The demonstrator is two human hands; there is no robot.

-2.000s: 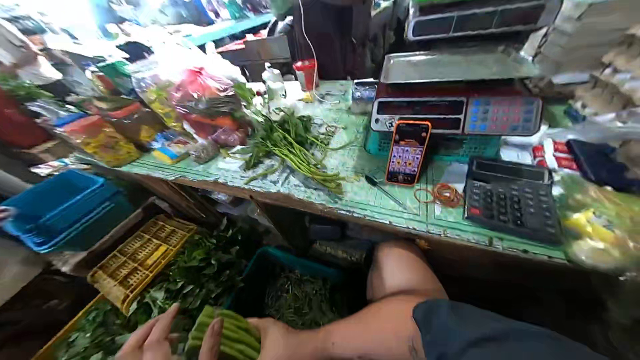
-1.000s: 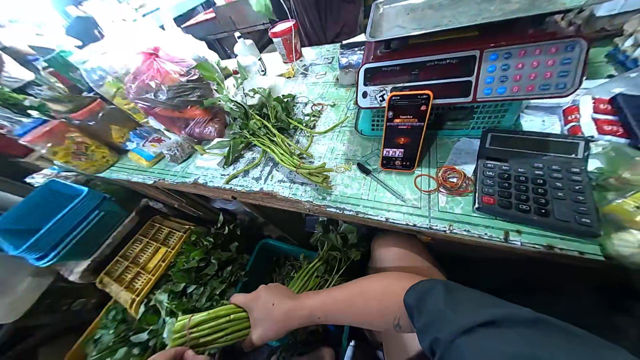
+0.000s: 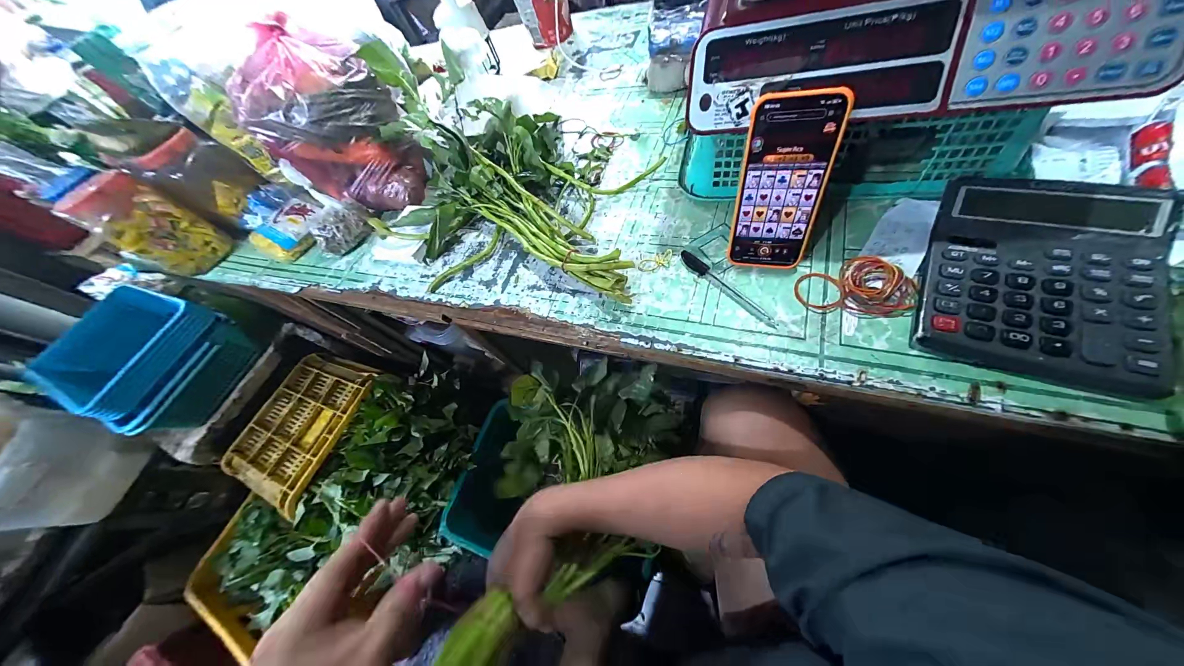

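Note:
My right hand (image 3: 532, 573) grips a bundle of green leafy-vegetable stems (image 3: 481, 629) at the bottom centre, its cut ends blurred and toward the lower edge. To the left of it, my left hand (image 3: 356, 592) is raised with fingers spread, and a thin rubber band seems looped about the fingers. Leafy greens (image 3: 592, 425) with pale stems rest over a teal plastic basin (image 3: 476, 518) just beyond my right hand. On the counter, another bunch of leafy stems (image 3: 536, 222) lies tied near its cut ends.
The green counter (image 3: 647, 314) holds rubber bands (image 3: 869, 287), a pen (image 3: 726, 287), an upright phone (image 3: 786, 185), a calculator (image 3: 1045, 277), a digital scale (image 3: 832, 55) and bagged goods (image 3: 305, 120). Below are a yellow crate (image 3: 301, 421), a heap of greens (image 3: 388, 444) and stacked blue baskets (image 3: 139, 356).
The bundle in my right hand has moved down and toward the right. My left hand, mostly out of view a second ago, now shows with its fingers apart. The view has come nearer the counter.

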